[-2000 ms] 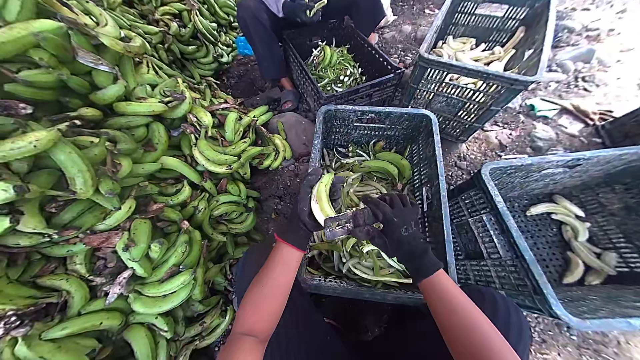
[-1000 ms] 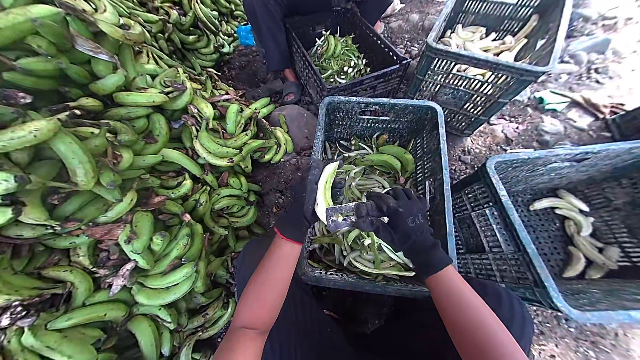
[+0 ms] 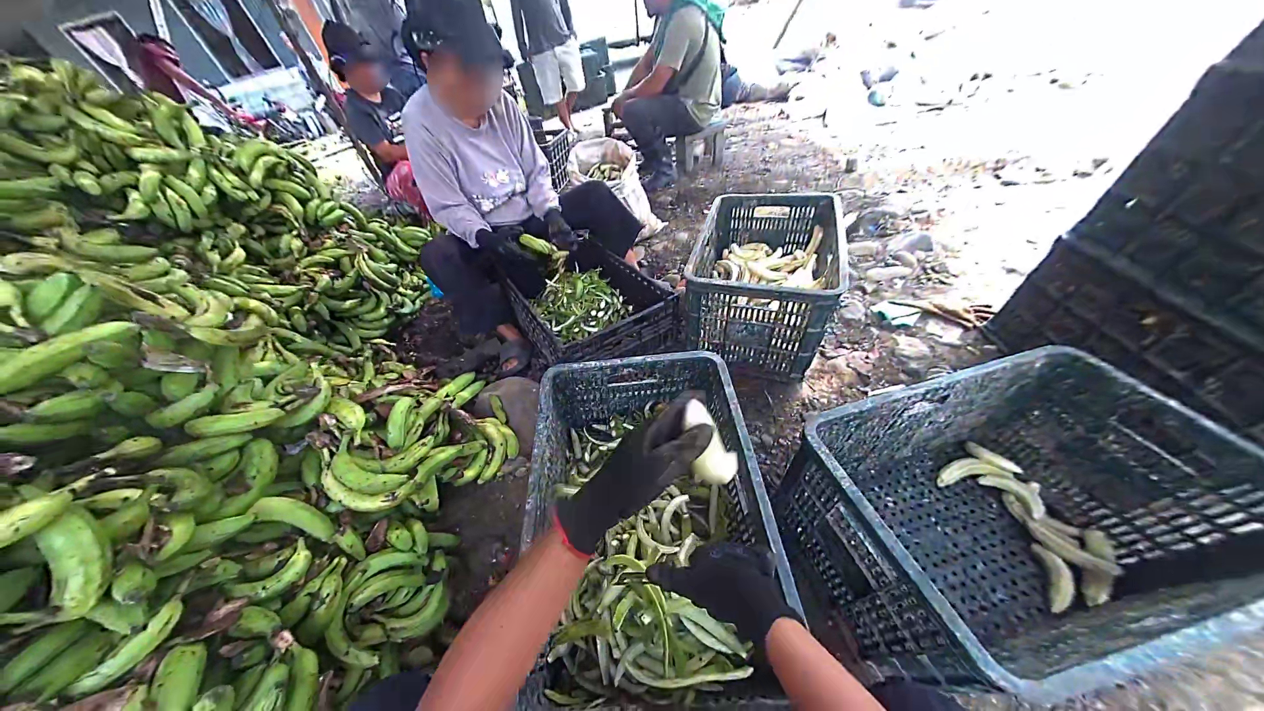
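Observation:
My left hand, in a black glove with a red band at the wrist, grips a pale peeled plantain above a plastic crate. My right hand, also gloved in black, is lower and to the right, over the green plantain peels in that crate. Its fingers are partly curled, and whether it holds the blade seen earlier cannot be told. To the right, a larger crate holds several peeled plantains.
A large heap of green plantains lies at left. Ahead, a co-worker sits behind a dark crate of peels; beside it stands a crate of peeled plantains. Dark crates rise at far right. More people are behind.
The view has tilted up. My left hand has moved away from my right hand, toward the right crate, with the plantain, whose green skin no longer shows. Earlier my right hand held a blade against it.

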